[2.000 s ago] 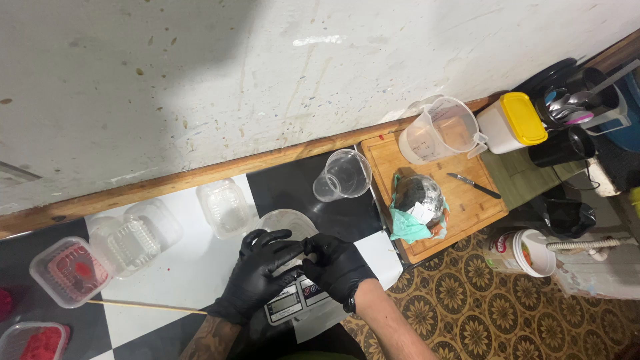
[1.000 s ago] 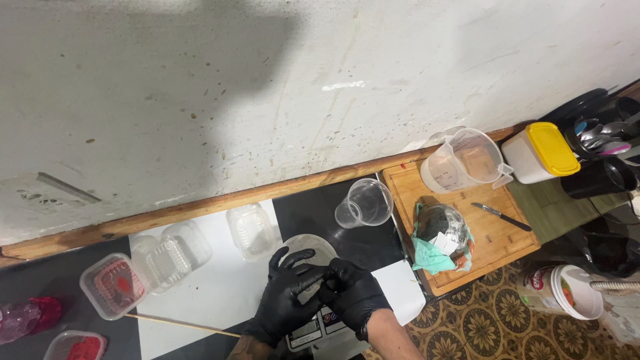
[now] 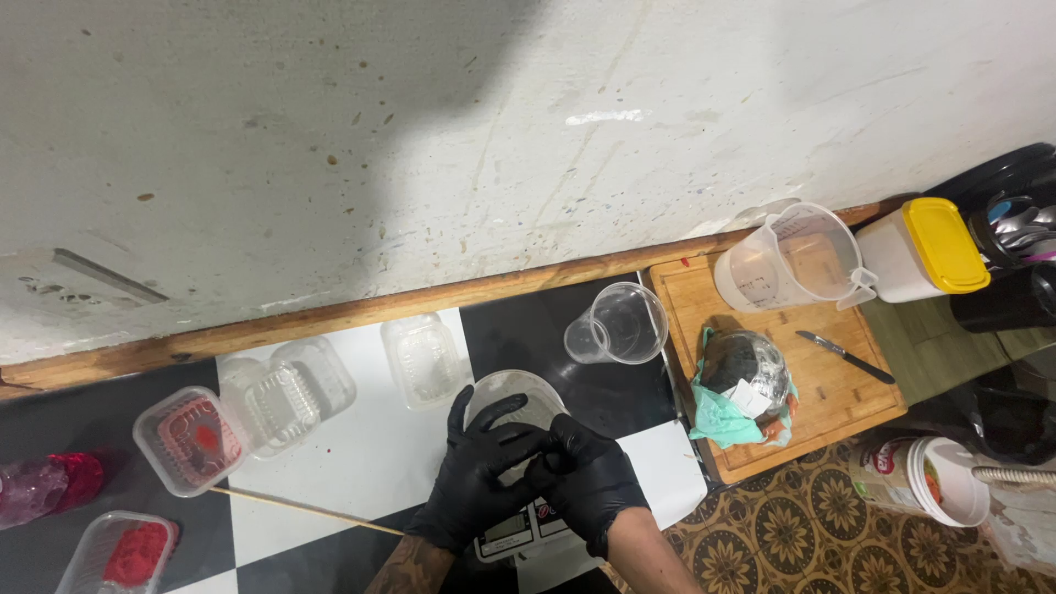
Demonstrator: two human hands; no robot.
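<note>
Both hands wear black gloves and meet over a round clear plastic container (image 3: 516, 388) on a digital kitchen scale (image 3: 516, 540). My left hand (image 3: 487, 470) has its fingers spread over the container, its thumb side against the other hand. The fingers of my right hand (image 3: 582, 474) are bent together at the container's near side; whether something small is between them is hidden. Behind them a clear plastic cup (image 3: 627, 322) lies tilted. Left of it sits a clear plastic tray (image 3: 422, 360). A thin wooden stick (image 3: 309, 507) lies left of my left wrist.
On a wooden cutting board (image 3: 833, 388) are a measuring jug (image 3: 792, 260), a knife (image 3: 846, 356) and a wrapped dark ball (image 3: 747, 375). Plastic containers, one with red material (image 3: 142, 553), and a pink bottle (image 3: 58, 487) stand left. A yellow-lidded container (image 3: 945, 247) is right.
My left hand's fingers are spread wider over the container than two seconds ago. The view has shifted, bringing the pink bottle more into sight at the left.
</note>
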